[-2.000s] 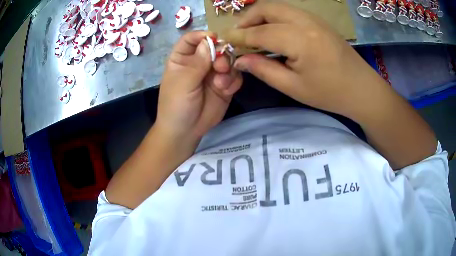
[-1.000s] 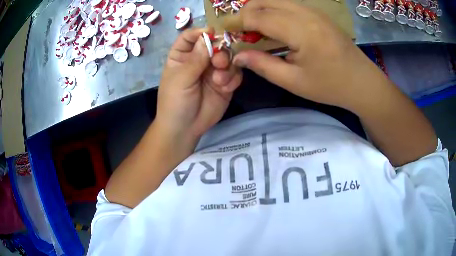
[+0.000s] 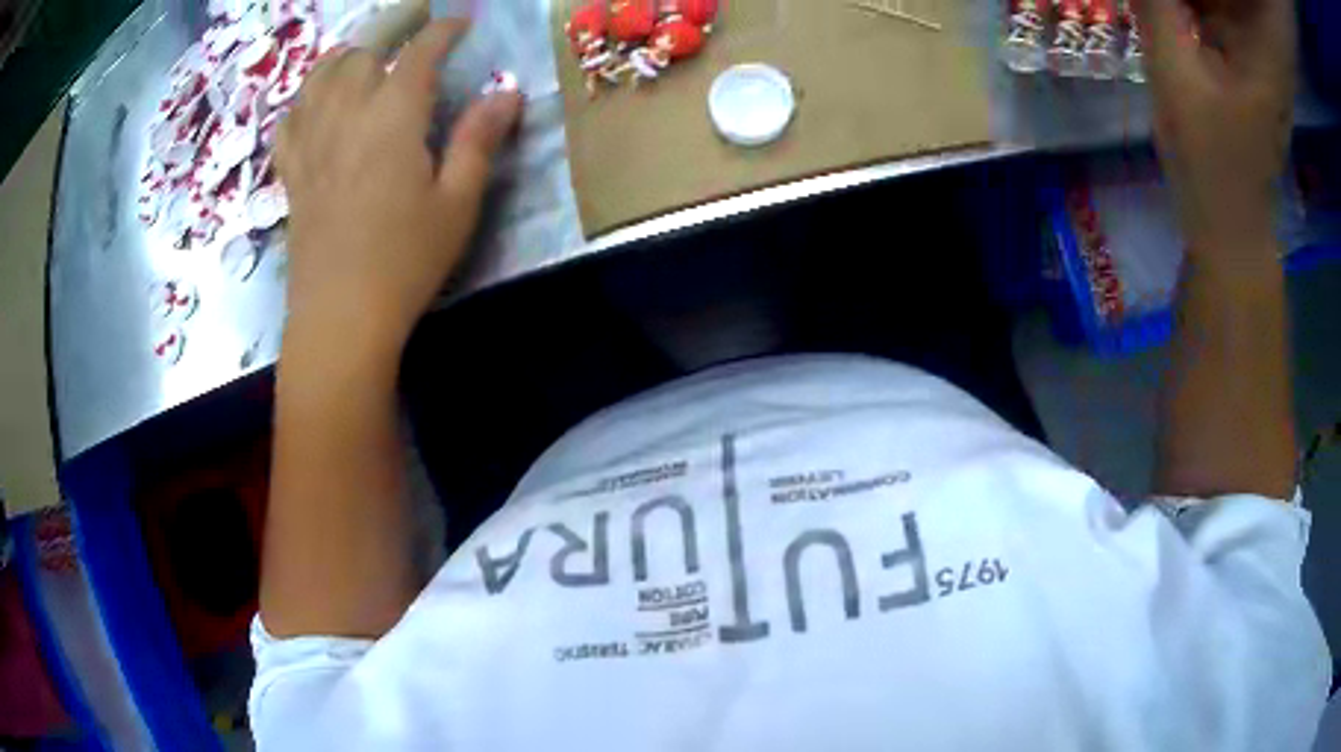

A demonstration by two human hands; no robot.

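My left hand (image 3: 375, 176) is over the right side of the heap of white bases with red shoes (image 3: 221, 118), fingers and thumb apart. A small red-and-white piece (image 3: 503, 84) shows by its thumb tip. My right hand (image 3: 1221, 132) is blurred at the far right, beside the rows of finished figures (image 3: 1062, 41); its fingertips are near the top edge, and whether it holds anything is hidden. Red figurine bodies (image 3: 647, 33) lie in a pile on the cardboard mat (image 3: 868, 110). A shallow white round cup (image 3: 750, 105) stands on the mat.
Thin tan sticks (image 3: 897, 15) lie at the mat's top edge. A few loose bases (image 3: 171, 345) lie at the lower left of the metal bench (image 3: 111, 375). Below the bench are a blue-edged bin (image 3: 1132, 335) at right and a blue frame (image 3: 140, 632) at left.
My hands have separated from their joint work at the mat. The left moved left to the bases, the right moved right to the finished rows. The white cup is now uncovered.
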